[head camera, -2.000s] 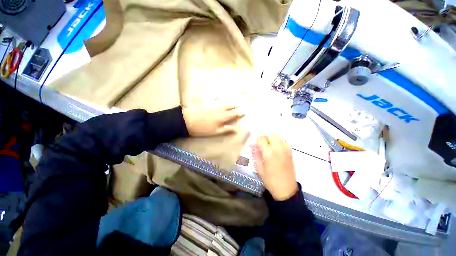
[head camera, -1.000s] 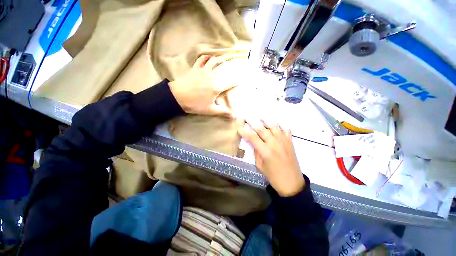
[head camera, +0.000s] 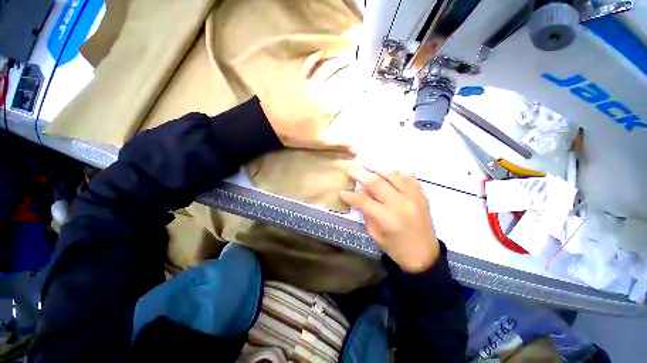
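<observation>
A large khaki garment panel (head camera: 177, 85) lies on the white table left of the needle and hangs over the front edge onto the lap. My left hand (head camera: 308, 113) lies flat on the khaki cloth, its fingers near the needle area and partly washed out by glare. My right hand (head camera: 397, 213) rests at the panel's right edge, fingertips on the cloth; whether it pinches anything cannot be told. The white JACK sewing machine (head camera: 596, 99) stands at the upper right. Its presser foot and needle are lost in the bright glare.
Pliers with a yellow handle (head camera: 521, 169) and a red one lie right of the needle under white labels (head camera: 535, 202). A dark slim tool (head camera: 493, 131) lies beside them. Crumpled clear plastic (head camera: 603, 255) is at the table's right. A marked bag (head camera: 507, 330) is below.
The view has shifted closer to the machine. My left hand has moved slightly right along the cloth. My right hand stays at the cloth's right edge, and the dark patch there is now covered.
</observation>
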